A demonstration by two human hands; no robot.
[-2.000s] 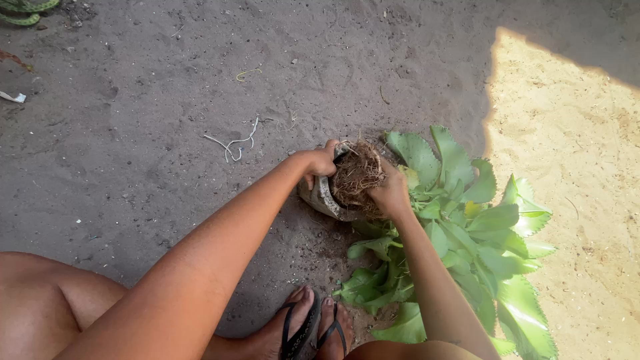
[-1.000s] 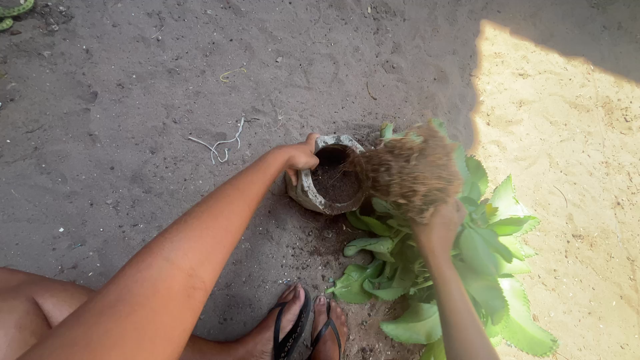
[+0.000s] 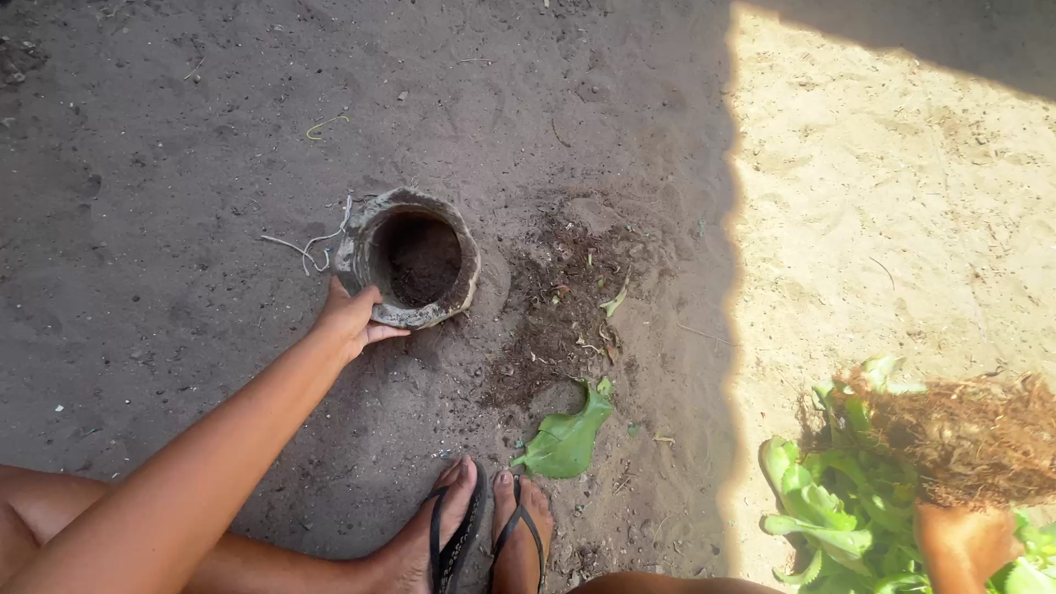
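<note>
A weathered pot (image 3: 472, 280) with a thick, angular rim stands on the sandy ground with dark soil inside. My left hand (image 3: 353, 318) grips its lower-left rim. At the lower right, in sunlight, my right hand (image 3: 967, 536) is against the underside of a fibrous brown root ball (image 3: 978, 437). Broad green leaves (image 3: 833, 503) of the plant spread around that hand and below the roots. The fingers of my right hand are largely hidden by the roots and leaves.
A loose green leaf (image 3: 568, 433) lies near my sandalled feet (image 3: 487, 528). Spilled dark soil (image 3: 544, 330) with plant scraps is right of the pot. A pale string (image 3: 307, 247) lies beside the pot's left side. Sunlit sand (image 3: 874, 214) stretches along the right.
The root ball has come out of the pot and moved right with the plant, into the sunlight. My left hand has stayed on the pot, which now lies beside the string.
</note>
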